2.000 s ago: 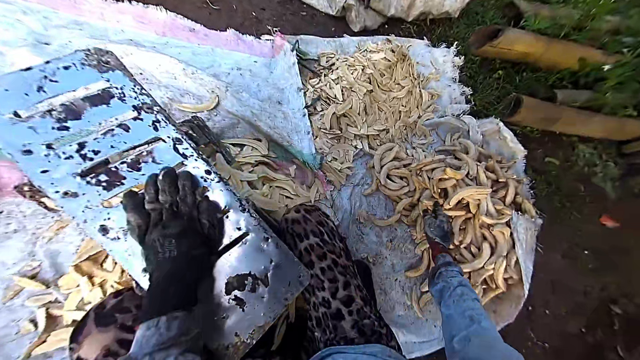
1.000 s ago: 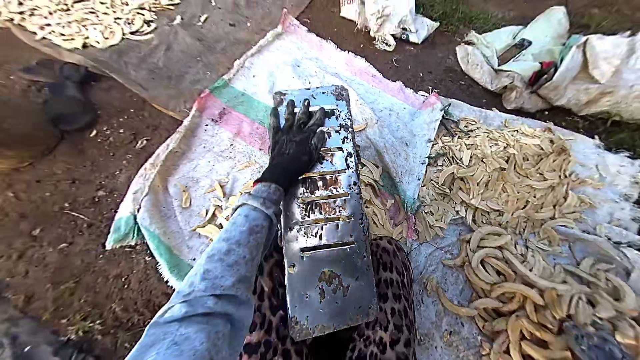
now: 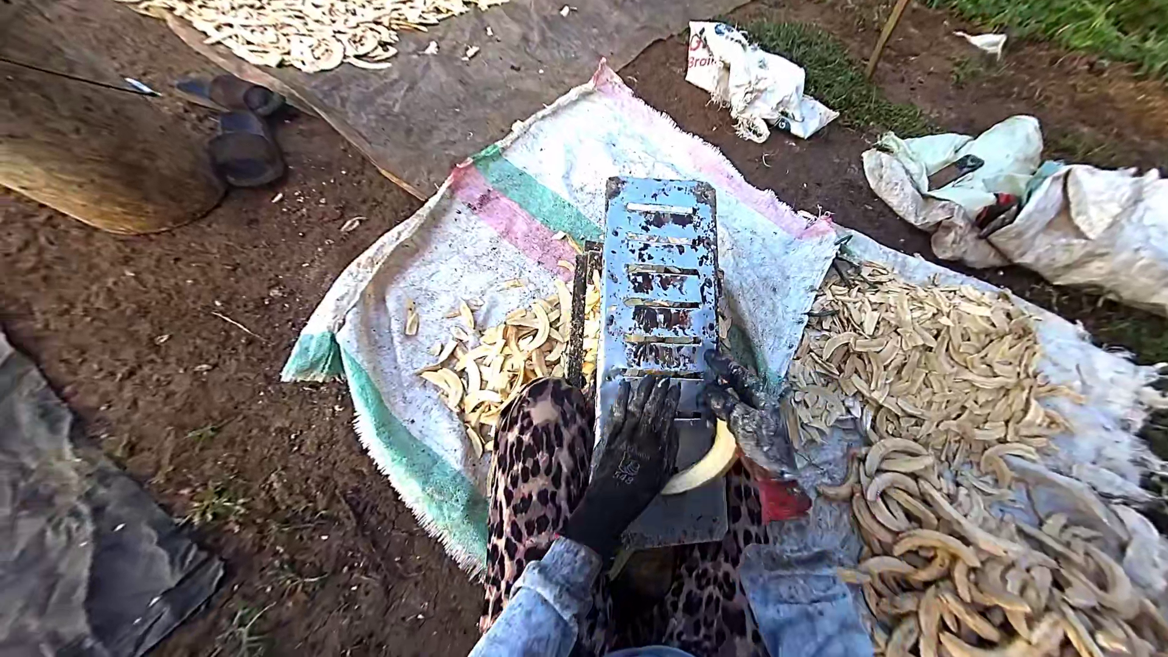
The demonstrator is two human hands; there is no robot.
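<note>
A long metal slicer board with a row of slots lies lengthwise over my lap. My left hand, in a black glove, presses flat on its lower part with the fingers pointing away from me. My right hand, in a dirty dark glove with a red cuff, is at the board's right edge, holding a pale peeled banana over the plate. Pale slices lie heaped on the striped sack sheet left of the board. Many peeled bananas are piled to the right.
Beyond the peeled bananas lies a heap of thin dried-looking pieces. Crumpled sacks lie at the upper right, and a white bag nearer the middle. At the upper left are a log-like wooden object, dark shoes and a sheet with slices.
My right hand has come from the banana pile to the board with a peeled banana. My left hand has moved down the board towards me. The view has swung left.
</note>
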